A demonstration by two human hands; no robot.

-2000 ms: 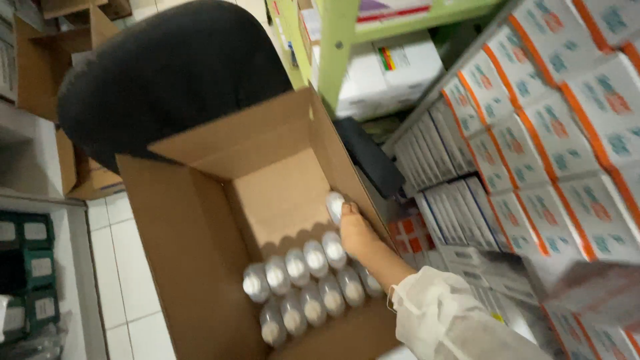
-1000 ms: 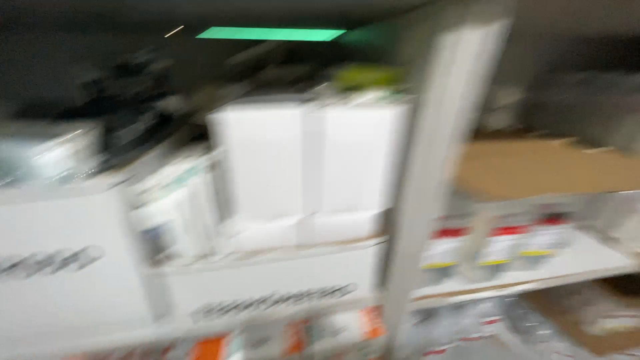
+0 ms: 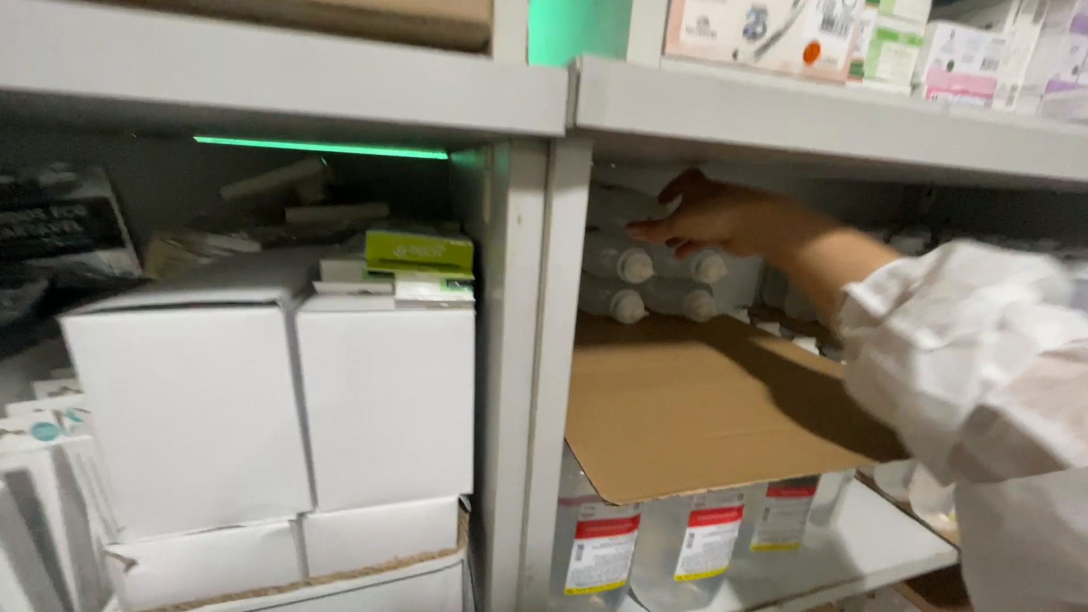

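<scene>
My right hand (image 3: 710, 217), in a loose white sleeve, reaches into the right shelf bay from the right. Its fingers are slightly bent and spread over clear plastic bottles (image 3: 633, 265) that lie stacked on their sides, white caps facing out. Whether a fingertip touches a bottle is not plain. A brown cardboard sheet (image 3: 705, 408) lies below the stack. Beneath that sheet stand larger clear bottles (image 3: 710, 544) with red, white and yellow labels. My left hand is out of view.
A grey shelf upright (image 3: 544, 357) divides the bays. Plain white boxes (image 3: 187, 416) and a small green box (image 3: 419, 252) fill the left bay. The upper shelf edge (image 3: 807, 119) runs close above my hand. Medicine-type boxes (image 3: 765, 38) stand on the upper shelf.
The view has swung from an open carton of bottles to the shelves. Two seconds ago my right hand was at a bottle in that carton; now it is inside the shelf bay.
</scene>
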